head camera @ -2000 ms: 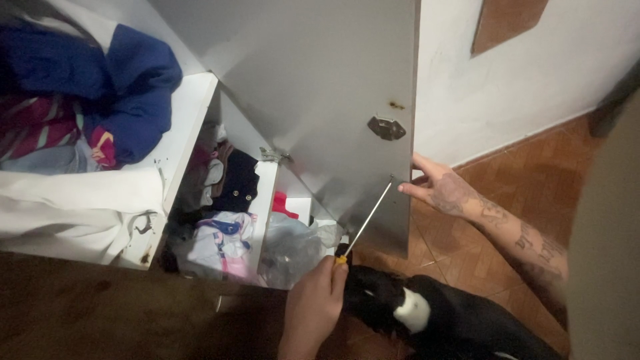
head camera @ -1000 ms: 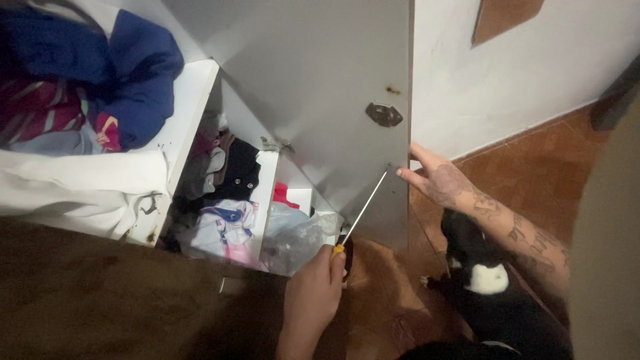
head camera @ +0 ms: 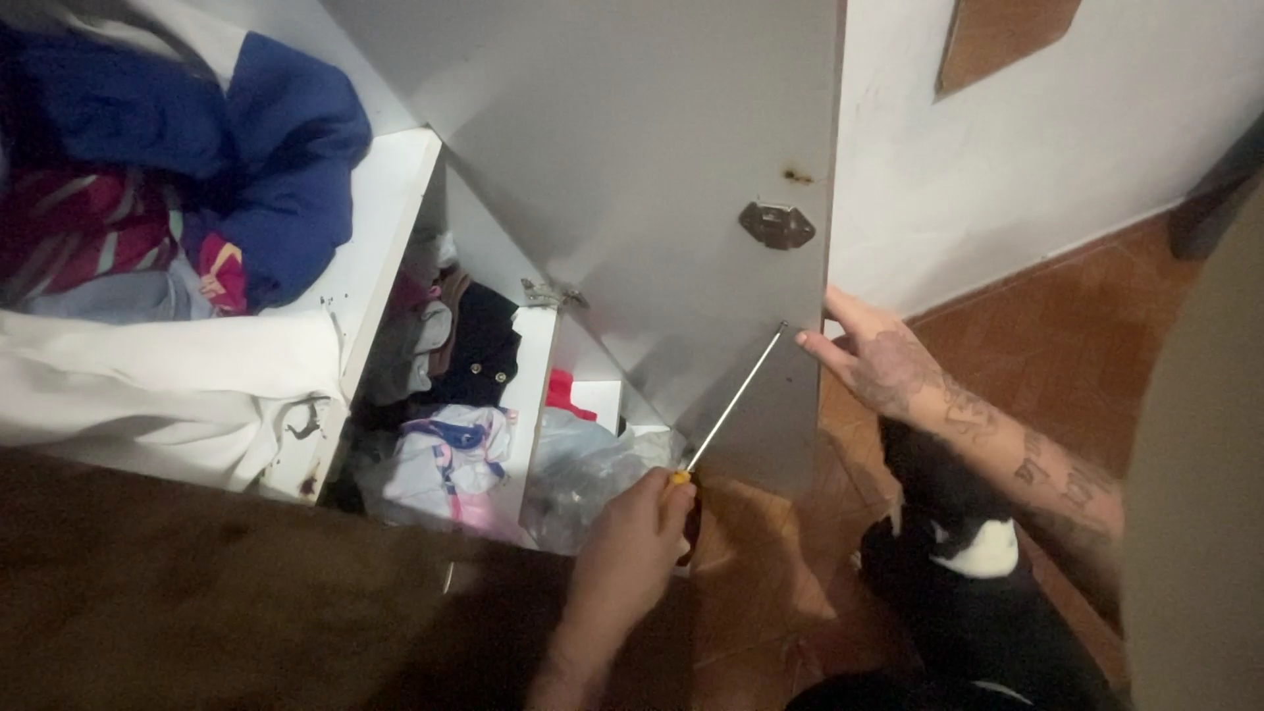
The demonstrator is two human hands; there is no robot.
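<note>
My left hand, low in the middle, holds a screwdriver by its yellow handle, which is mostly hidden by the fingers. The slim metal shaft slants up to the right, and its tip meets a small dark spot on the face of a grey cabinet door. Close beside that tip, my right hand grips the door's edge, thumb on the face and fingers partly hidden behind. Above the tip sit a dark metal hinge plate and a small rusty mark. A metal hinge is on the cabinet divider's edge.
Blue clothing and white cloth lie on a white shelf. More clothes and a clear plastic bag fill lower compartments. A black-and-white animal, apparently a dog, stands on the tiled floor below my right forearm.
The animal has moved right, from beside my left hand to under my right forearm. Both hands stay nearly where they were, the screwdriver tip still at the door.
</note>
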